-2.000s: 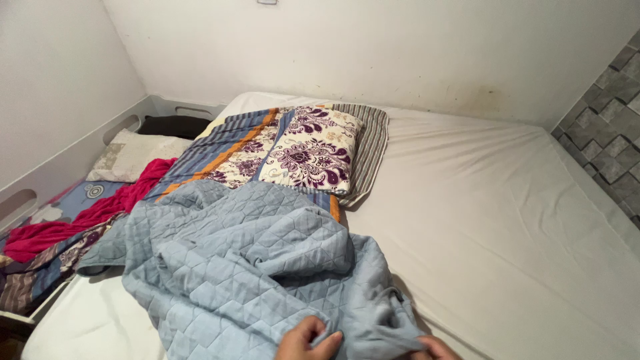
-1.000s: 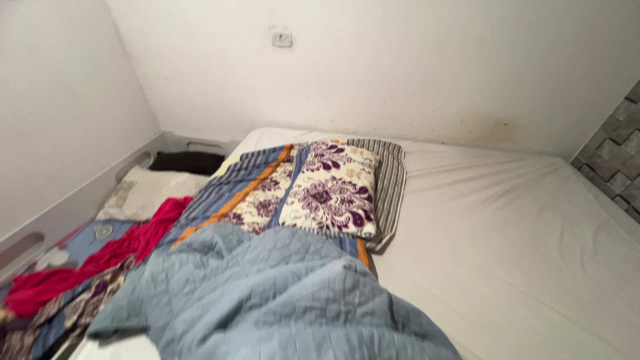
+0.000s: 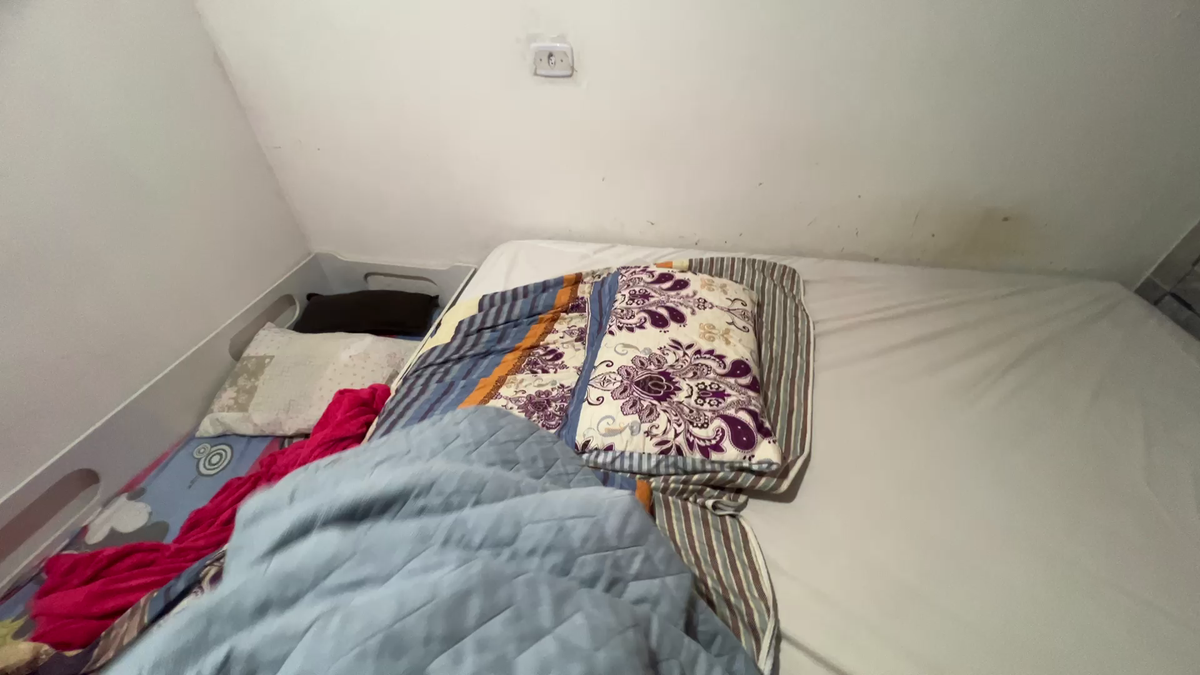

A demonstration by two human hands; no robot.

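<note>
Neither my left hand nor my right hand shows in the head view now. A light blue quilted blanket [image 3: 450,572] fills the lower left and middle, running past the bottom edge. Its upper part covers some of a striped bedspread [image 3: 487,352] with blue, orange and purple-patterned bands. On that bedspread lies a cream pillow with purple floral print [image 3: 670,375], beside brown-striped cloth. All of this rests on a mattress with a fitted white sheet [image 3: 956,450], which has creases at its far right.
At the left, a lower bed with a grey slotted frame [image 3: 131,412] holds a pale patterned pillow [image 3: 300,380], a black pillow [image 3: 366,311] and a crumpled red cloth [image 3: 211,511]. White walls border the beds at left and back, with a wall socket [image 3: 552,60] above.
Both hands, seen at the blanket's near edge two seconds ago, have left the view. The bunched blanket now looks more spread out at its upper side. The view has tilted up.
</note>
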